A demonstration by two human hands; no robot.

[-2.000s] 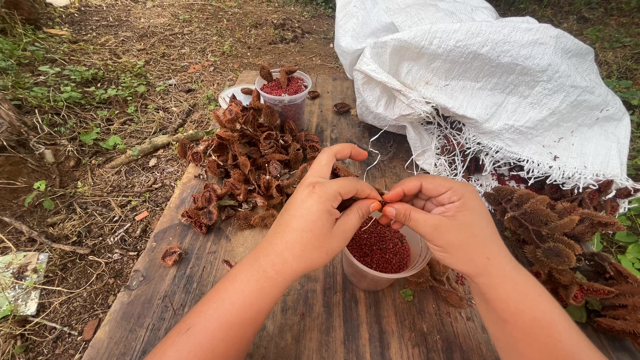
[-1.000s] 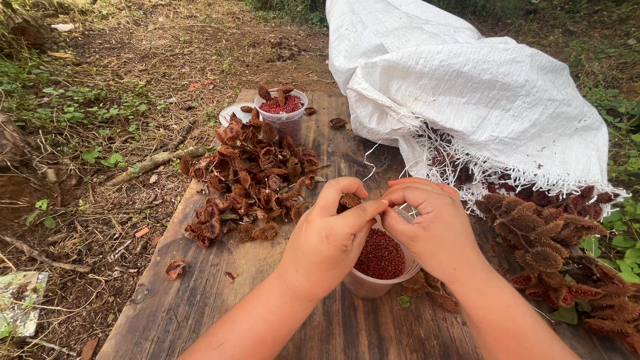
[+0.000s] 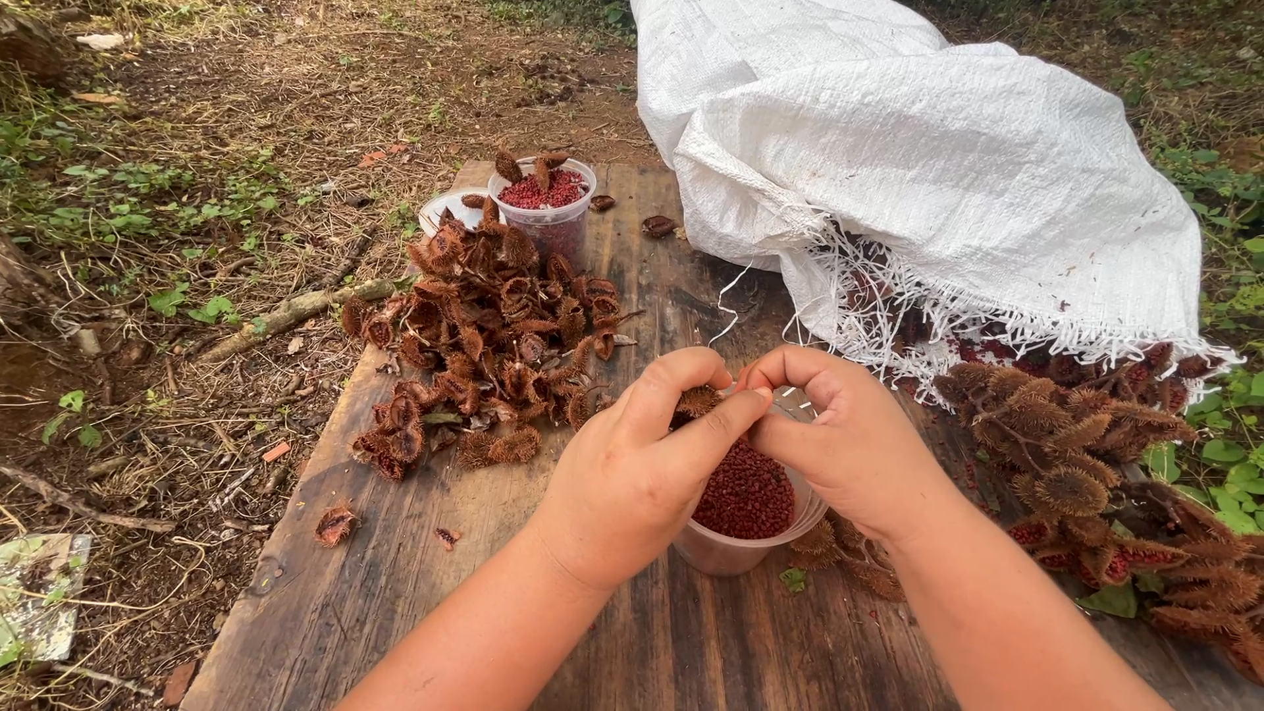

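Note:
My left hand (image 3: 642,464) grips a spiny brown annatto pod (image 3: 696,403), partly hidden behind its fingers. Thumb and fingertips of my right hand (image 3: 829,434) meet those of the left; whatever lies between them is hidden. Both hands are above a clear plastic tub (image 3: 726,558) holding dark red annatto seeds (image 3: 746,494). Left of them lies a heap of opened, dry brown pod husks (image 3: 494,346). Behind the heap stands a second plastic tub (image 3: 548,222) with red seeds and a few pods on top.
A white woven sack (image 3: 918,178) with a frayed mouth covers the board's back right. Clusters of spiny pods (image 3: 1066,444) spill out at the right. A round plastic lid (image 3: 434,209) lies by the far tub. The wooden board (image 3: 326,602) has a single husk (image 3: 336,523) near its left edge.
Both hands stay together at the near tub, their fingers shifted slightly. A brown pod shows by the left fingers, as it did one second ago.

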